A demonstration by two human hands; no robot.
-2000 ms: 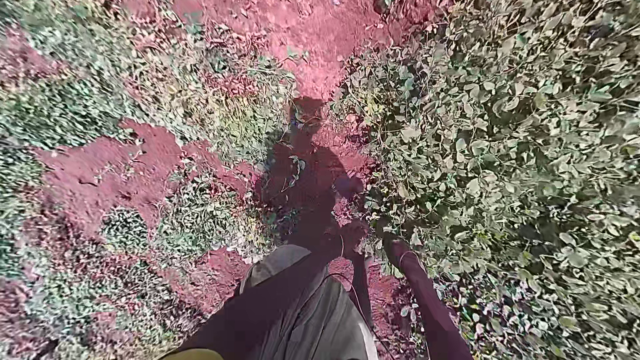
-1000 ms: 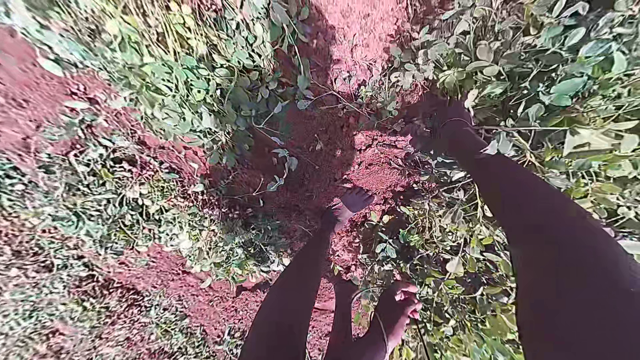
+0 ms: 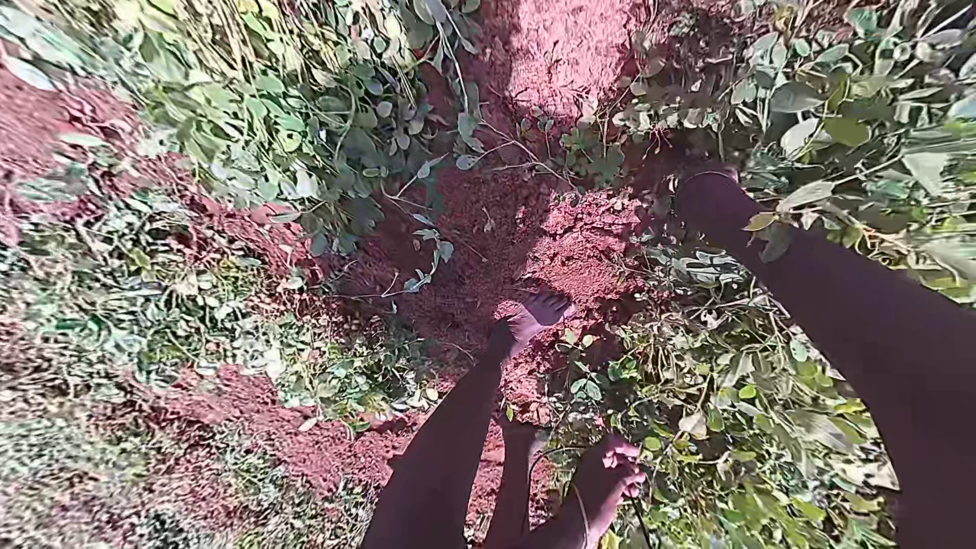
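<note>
My left hand (image 3: 540, 314) rests on loose red soil (image 3: 587, 252) near the middle of the view, its back dusty and its fingers spread. From the right edge my right arm reaches up and inward; my right hand (image 3: 705, 183) is in shade among leafy green plants (image 3: 808, 114), a thin band at its wrist. Its fingers are mostly hidden, so what it touches does not show. Low in the view, a bare limb end (image 3: 621, 461) with pinkish digits lies beside leaves; whether it is a foot or a hand is unclear. A thin dark line hangs near it.
Trailing leafy stems (image 3: 427, 259) hang over the soil from a dense plant clump (image 3: 305, 114) at upper left. A sunlit strip of bare soil (image 3: 564, 53) runs up at the top. Low greenery (image 3: 114, 305) covers the left side, and more foliage (image 3: 732, 442) fills the lower right.
Since two seconds ago the view has come much closer to the soil and plants. My left hand has stayed on the soil and my right among the leaves over the last second.
</note>
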